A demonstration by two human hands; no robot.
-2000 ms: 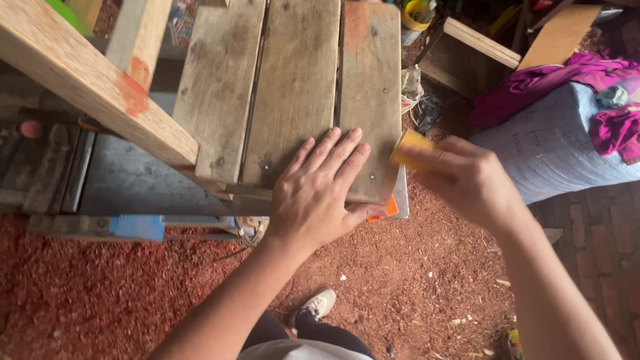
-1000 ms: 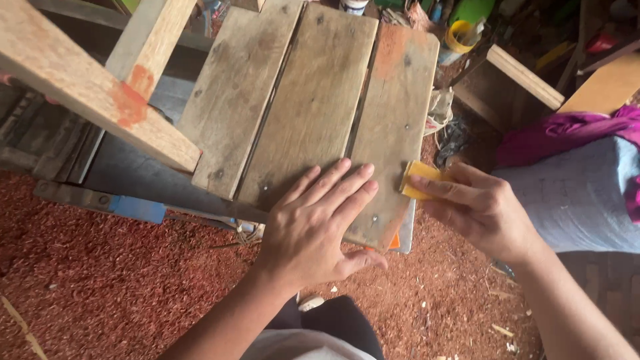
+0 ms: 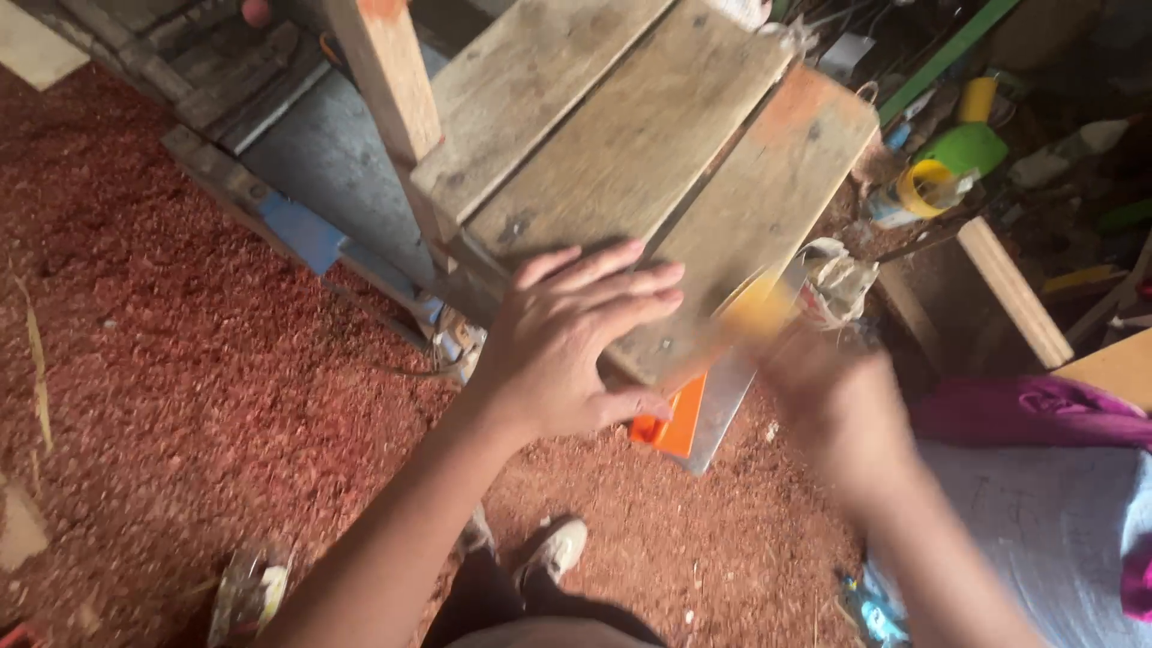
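Note:
Three wooden slats with thin gaps form a seat-like panel [image 3: 621, 144], with dark nail or screw marks and a reddish patch on the right slat. My left hand [image 3: 576, 333] lies spread on the panel's near edge, its fingers on top and its thumb past the edge. Blurred by motion, my right hand [image 3: 828, 387] grips a yellow block [image 3: 759, 306], perhaps a sanding block, at the right slat's outer edge. Below the near corner show an orange plastic piece [image 3: 677, 423] and a flat grey metal sheet [image 3: 723, 409]. An upright wooden post [image 3: 396, 90] rises at the panel's left.
Reddish wood shavings [image 3: 180, 387] cover the floor. A grey-topped bench or machine [image 3: 333, 162] with a blue part stands left. At right are a yellow-rimmed container [image 3: 927, 189], a wooden offcut [image 3: 1014, 292], a crumpled bag [image 3: 837, 279] and a pale blue bundle [image 3: 1017, 513] with purple cloth [image 3: 1035, 409].
The view has turned and shifted. My right hand still holds the yellow block by the right slat's edge and is now blurred. My left hand stays on the near edge.

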